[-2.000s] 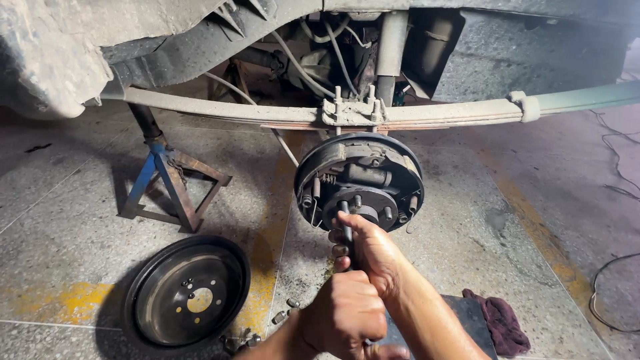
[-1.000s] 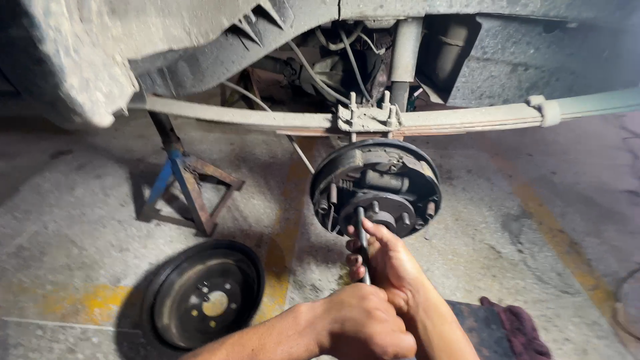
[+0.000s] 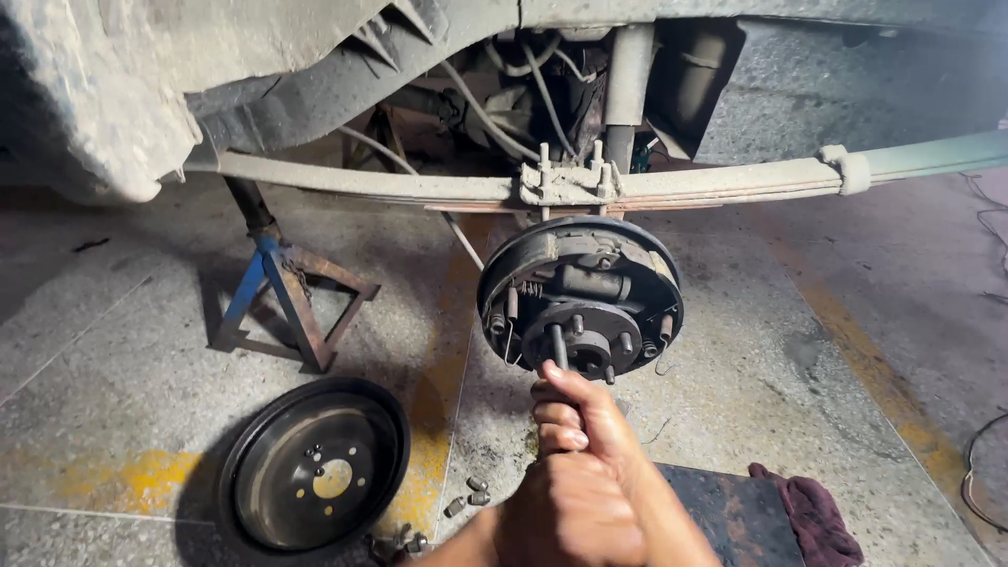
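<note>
The brake assembly (image 3: 504,260), with its shoes and springs exposed, sits below a leaf spring. At its centre is a wheel hub (image 3: 626,319) with threaded studs. A metal rod-shaped tool (image 3: 559,346) reaches the hub's left side, its tip against or over a stud position. My right hand (image 3: 583,417) wraps around the rod just in front of the hub, thumb on top. Closer to the camera, my left hand (image 3: 567,508) is closed in a blurred fist behind the right one, in line with the tool; the part inside it is hidden.
A brake drum (image 3: 315,409) lies on the floor at lower left beside loose lug nuts (image 3: 478,498). Behind it stands a jack stand (image 3: 295,299). The leaf spring (image 3: 709,181) crosses above the hub. A dark flat panel (image 3: 728,512) and a maroon cloth (image 3: 819,516) lie at lower right.
Both hands remain together on the tool at the hub. My right fingers are now wrapped more closely around the rod than two seconds ago.
</note>
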